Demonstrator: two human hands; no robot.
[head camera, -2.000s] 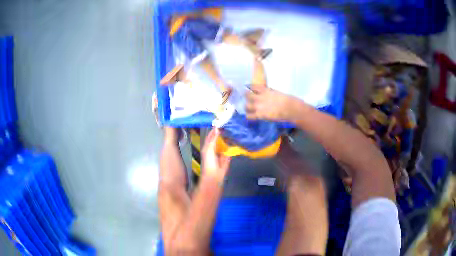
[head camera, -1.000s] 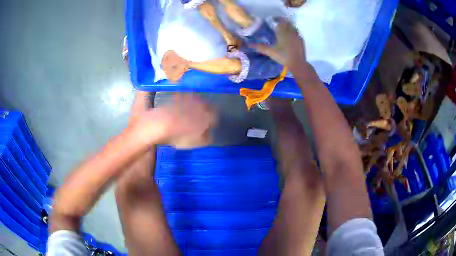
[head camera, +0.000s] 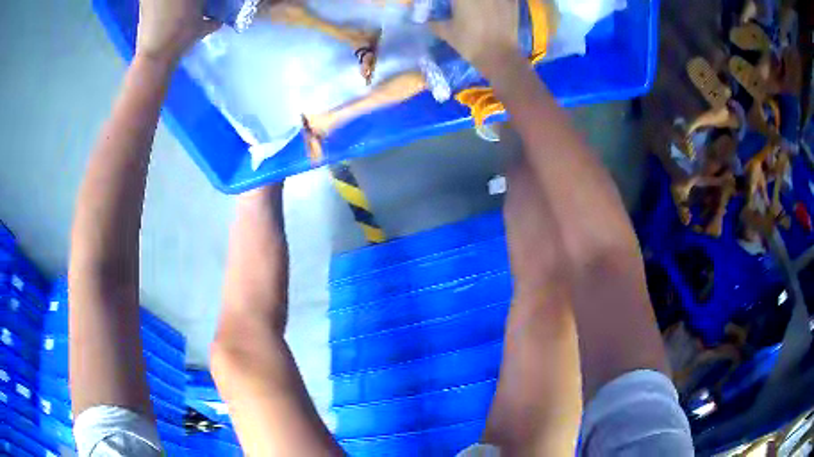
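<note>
A figure lower body lies in the blue turnover crate (head camera: 375, 147) at the top of the view. Its blue shorts (head camera: 460, 75) are partly under my right hand (head camera: 477, 34), which grips them near the orange-yellow sash (head camera: 482, 100). One tan leg (head camera: 370, 100) points left, with its sandalled foot (head camera: 312, 141) at the crate's near wall. Another foot (head camera: 365, 61) lies above it. My left hand (head camera: 171, 29) is at the crate's left side beside a blue piece with a white cuff (head camera: 241, 12); its fingers are blurred and partly cut off.
White liner (head camera: 259, 98) lies in the crate. Stacked blue crates (head camera: 415, 330) stand between my bare legs, more (head camera: 107, 357) at lower left. Loose leg and foot parts (head camera: 714, 134) are heaped at the right. Yellow-black tape (head camera: 357, 203) marks the grey floor.
My left hand has moved from near my lap up to the crate's left side. My right hand stays on the shorts. The crate appears higher and tilted in view.
</note>
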